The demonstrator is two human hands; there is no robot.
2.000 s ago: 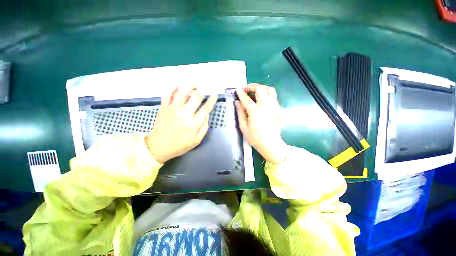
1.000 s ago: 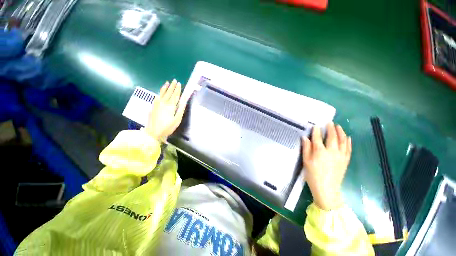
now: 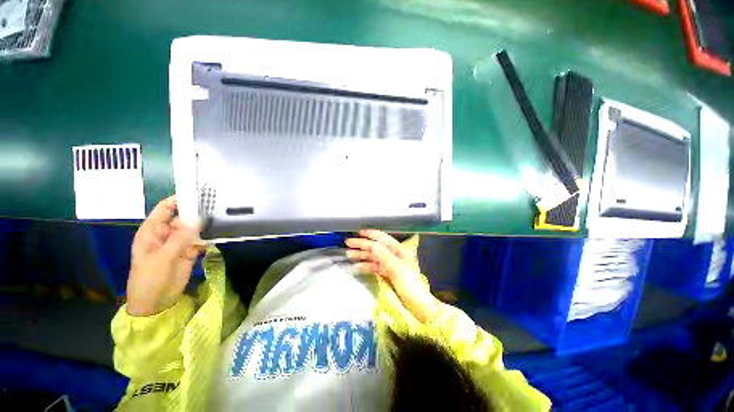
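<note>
A grey laptop bottom cover (image 3: 322, 173) lies on a white foam sheet (image 3: 314, 58) at the bench's front edge. A long black foot strip (image 3: 322, 90) runs beside the vent, and small black feet (image 3: 239, 211) show near both front corners. My left hand (image 3: 163, 261) pinches the front left corner of the foam sheet; whether it also grips the cover is unclear. My right hand (image 3: 390, 264) is empty, fingers slightly apart, just below the front edge near my body.
A white release sheet with short black bars (image 3: 109, 189) lies left. Loose long black strips (image 3: 535, 121) and a strip bundle (image 3: 573, 121) lie right, beside another grey cover on foam (image 3: 646, 170). A bagged pack (image 3: 26, 28) is upper left. Blue bins (image 3: 616, 310) stand below the edge.
My hands have moved from the cover's sides to its front left corner and to below the front edge. The head view has turned, so the cover appears nearly level.
</note>
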